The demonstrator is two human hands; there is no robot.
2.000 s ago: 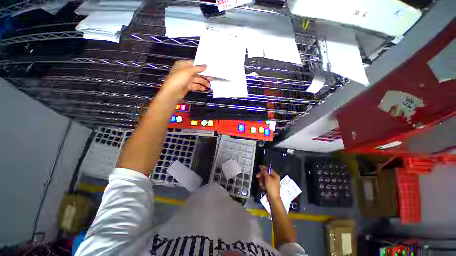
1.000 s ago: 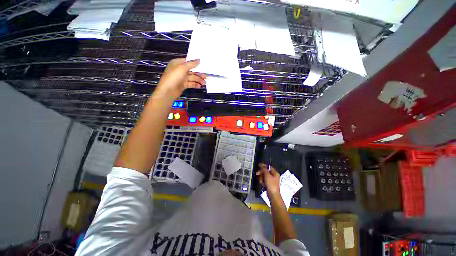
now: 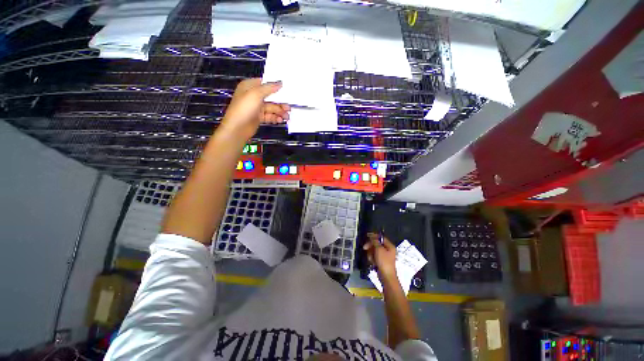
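My left hand (image 3: pixel 255 109) is raised at the wire rack, with thumb and fingers on the left edge of a long white sheet (image 3: pixel 302 70) that hangs there. A thin dark line shows on the sheet beside the fingertips; I cannot tell what it is. My right hand (image 3: pixel 381 252) is low, right of the white trays, and holds a thin dark pen (image 3: pixel 382 238). White papers with handwriting (image 3: pixel 408 262) lie under and beside the right hand, on a black surface (image 3: pixel 397 224).
Red light trays (image 3: pixel 342 176) run along the rack's lower edge. White grid trays (image 3: pixel 330 211) with white slips (image 3: pixel 261 243) lie below. A black tray (image 3: pixel 469 250) is on the right. A red panel (image 3: pixel 526 155) and red crates (image 3: pixel 582 268) stand further right. Cardboard boxes (image 3: pixel 486 331) are on the floor.
The view has shifted slightly, so the rack and sheets appear further left. The lights on the red trays have changed colour. Both hands stay almost where they were.
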